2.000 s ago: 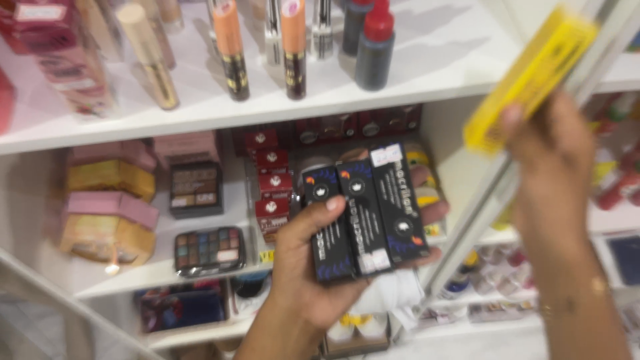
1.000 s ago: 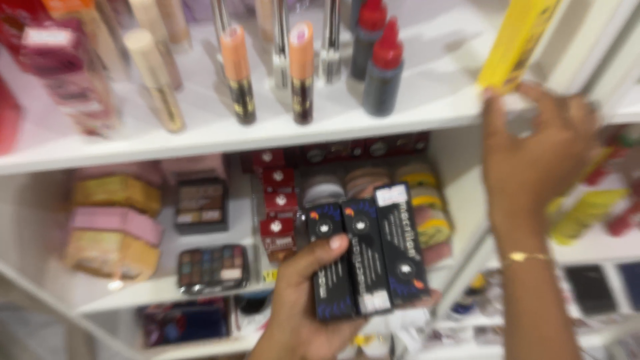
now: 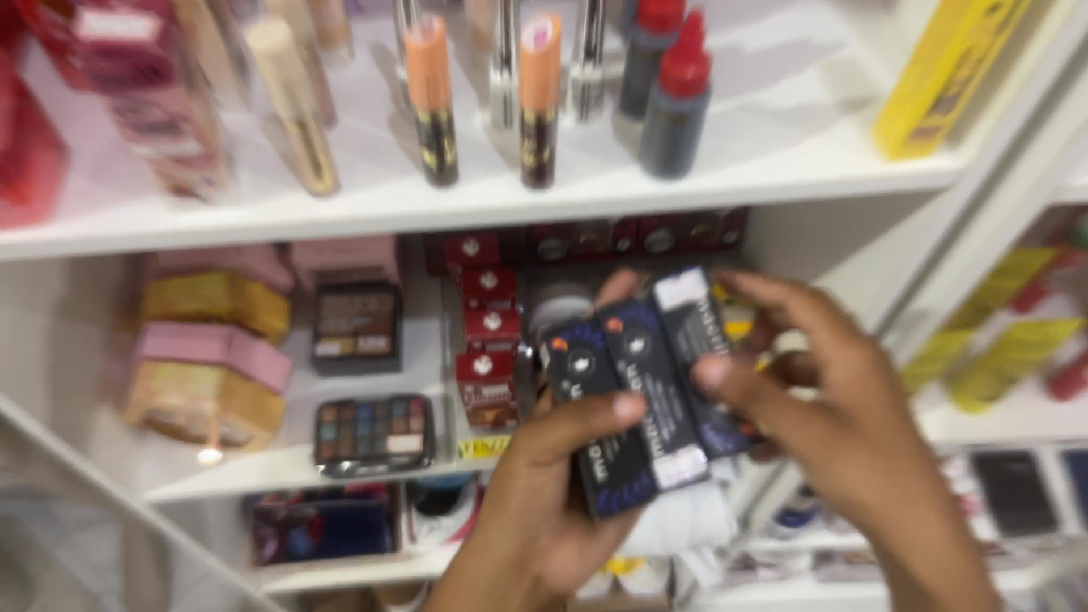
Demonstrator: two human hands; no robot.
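Observation:
Three slim black cardboard boxes with blue ends lie side by side in front of the shelves. My left hand (image 3: pixel 544 493) holds the left black box (image 3: pixel 599 425) and the middle black box (image 3: pixel 654 391) from below, its thumb across the left one. On the right black box (image 3: pixel 701 357), my right hand (image 3: pixel 816 382) has its thumb in front and its fingers behind, partly hidden. A yellow box (image 3: pixel 943 85) stands upright at the right end of the upper shelf.
Orange-capped tubes (image 3: pixel 540 102) and red-capped bottles (image 3: pixel 677 102) stand on the upper shelf (image 3: pixel 510 204). Below are small red boxes (image 3: pixel 487 382), an eyeshadow palette (image 3: pixel 374 432) and yellow and pink boxes (image 3: pixel 208 374). A metal upright (image 3: pixel 977 195) runs down at the right.
My right hand has let go of the yellow box, which it held two seconds ago, and has come down to grip the right black box. The yellow box now stands on the upper shelf.

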